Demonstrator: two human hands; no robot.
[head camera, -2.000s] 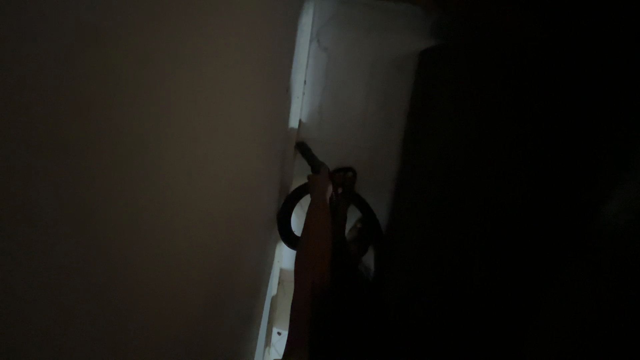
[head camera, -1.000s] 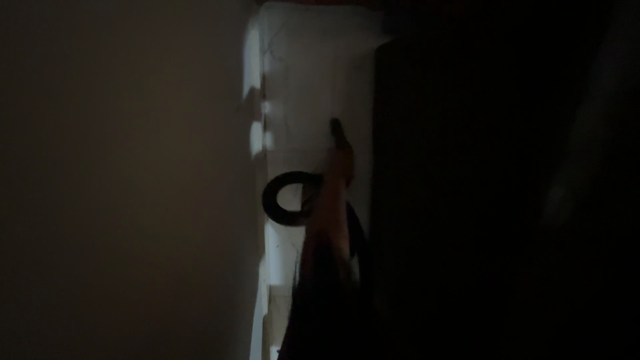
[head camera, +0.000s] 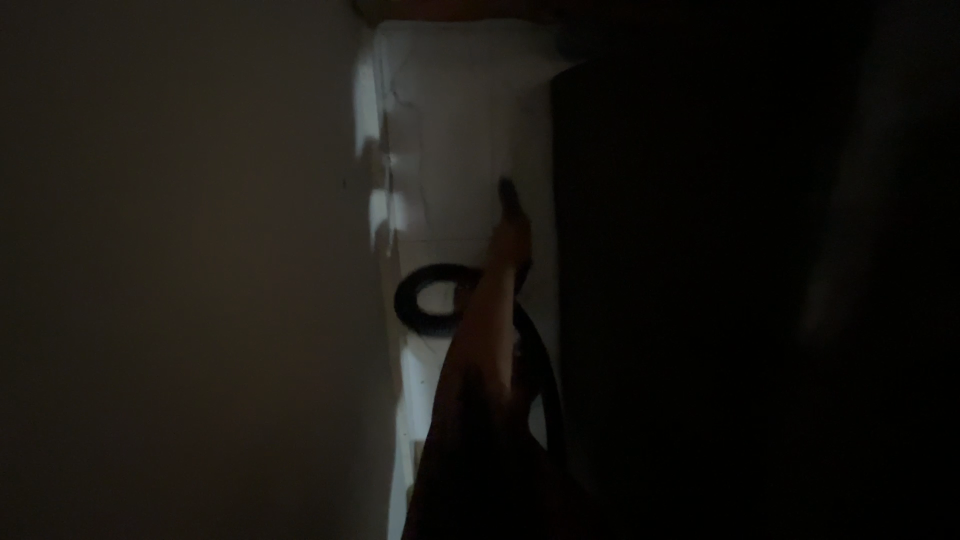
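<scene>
The view is very dark. An arm reaches forward from the bottom centre, and what looks like my left hand (head camera: 512, 236) is closed around a dark hose's end piece (head camera: 508, 187), which points away from me. The black hose (head camera: 411, 304) makes a loop left of the forearm and runs down along its right side. Reddish, skin-like patches show inside the loop and right of the forearm; they may be my right hand (head camera: 465, 291), mostly hidden behind the arm. Its grip cannot be made out.
A pale floor strip (head camera: 457, 142) runs forward between a plain wall-like surface (head camera: 187, 262) on the left and a large dark form (head camera: 675, 262) on the right. Bright light patches (head camera: 366, 105) fall along the strip's left edge. A reddish-brown edge (head camera: 465, 10) crosses the far end.
The hose's end piece has swung from pointing up-left to pointing nearly straight ahead. The hose loop has become smaller and lies more to the left of the forearm.
</scene>
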